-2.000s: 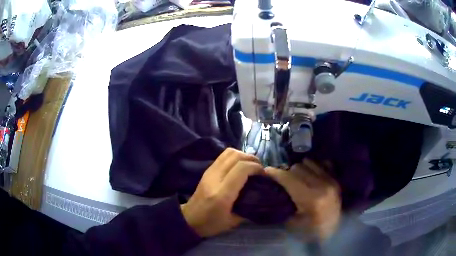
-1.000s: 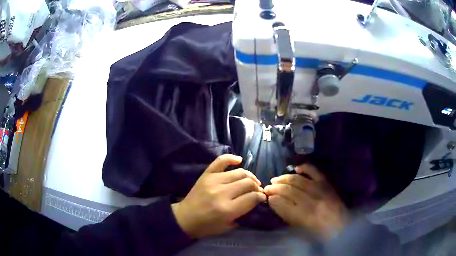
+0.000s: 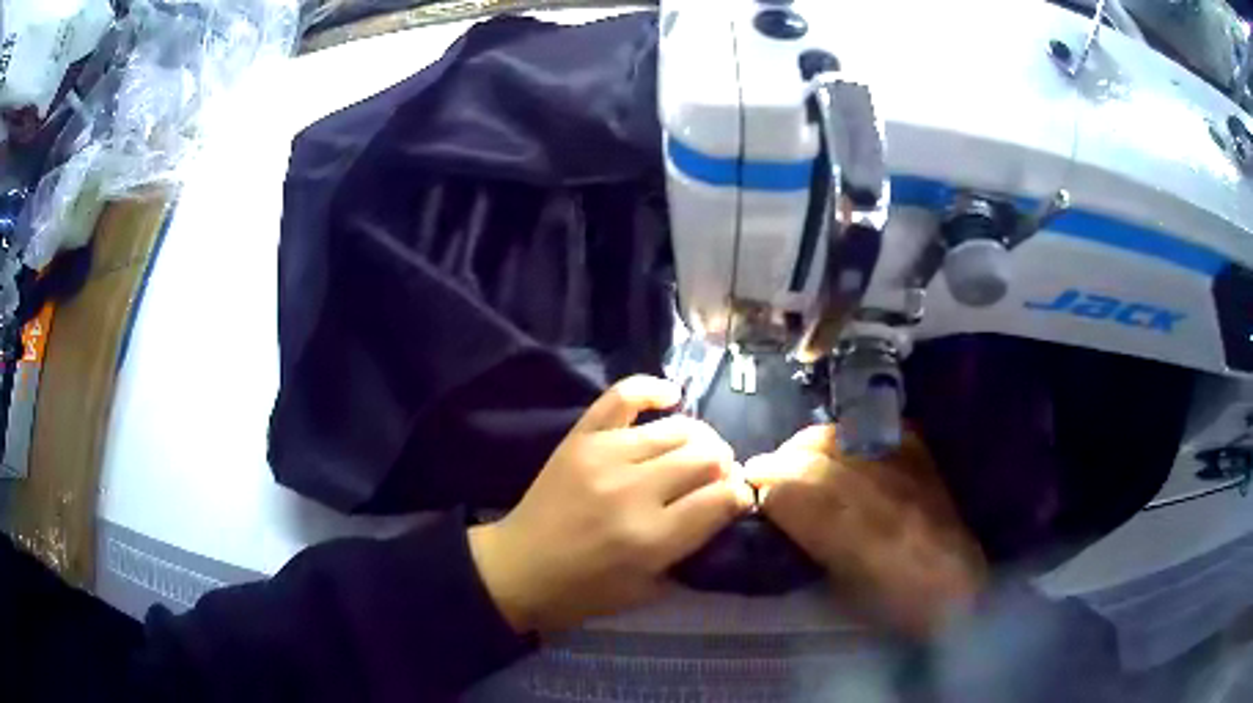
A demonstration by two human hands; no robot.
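A large dark purple garment (image 3: 412,316) lies folded and creased left of the white sewing machine head (image 3: 770,110). A small bunched part of it (image 3: 742,556) sits under and in front of my fingertips. My left hand (image 3: 618,508) and my right hand (image 3: 873,515) meet at the fingertips, pinching the cloth just in front of the lit presser foot (image 3: 743,372). My right hand is partly blurred, and its fingertips lie below the tension knob side of the head. Blacker cloth (image 3: 1058,426) lies under the machine arm at right.
A printed ruler strip (image 3: 158,570) runs along the table's front edge. A brown board (image 3: 103,289) with an orange-marked item (image 3: 35,334) is at left. Clear plastic bags (image 3: 165,96) are piled at back left. A small dark tool (image 3: 1223,463) is at far right.
My hands have moved closer to the presser foot with the cloth, their fingertips together. Earlier they were apart around the bunched cloth. The view has shifted, so the machine appears further right and nearer.
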